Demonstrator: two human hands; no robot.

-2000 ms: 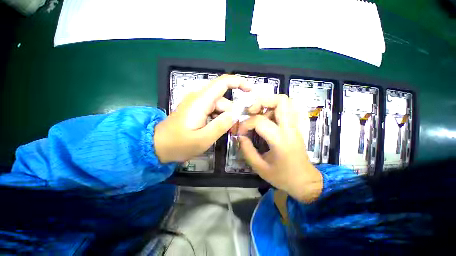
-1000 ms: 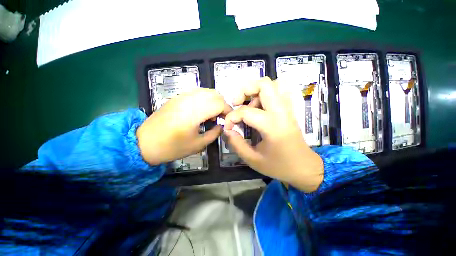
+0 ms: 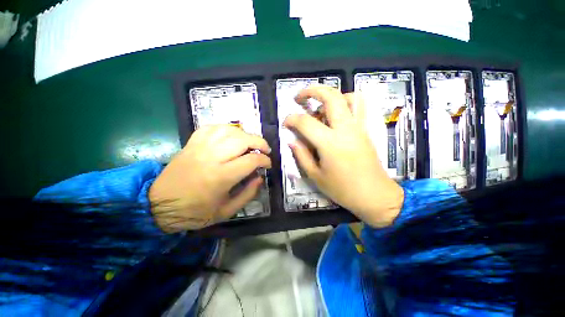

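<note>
A black foam tray (image 3: 271, 130) holds several silver-white phone frames in a row. My left hand (image 3: 207, 173) is over the leftmost phone frame (image 3: 217, 104), its fingertips bent down near that frame's right edge; I cannot tell whether they pinch anything. My right hand (image 3: 341, 148) is over the second phone frame (image 3: 291, 93), fingers curled and apart, with nothing visible between them. Orange flex cables with dark tails show in the three frames on the right, such as the third phone frame (image 3: 402, 93).
White liner sheets (image 3: 142, 25) with a toothed edge lie beyond the tray at the left, and more white sheets (image 3: 384, 15) at the right. The green bench (image 3: 105, 117) is glossy. A white wrapped thing (image 3: 7, 28) is at the top left corner.
My hands were together over the second frame and have moved apart. My left hand has gone left and down to the leftmost frame. The white sliver between the fingertips no longer shows.
</note>
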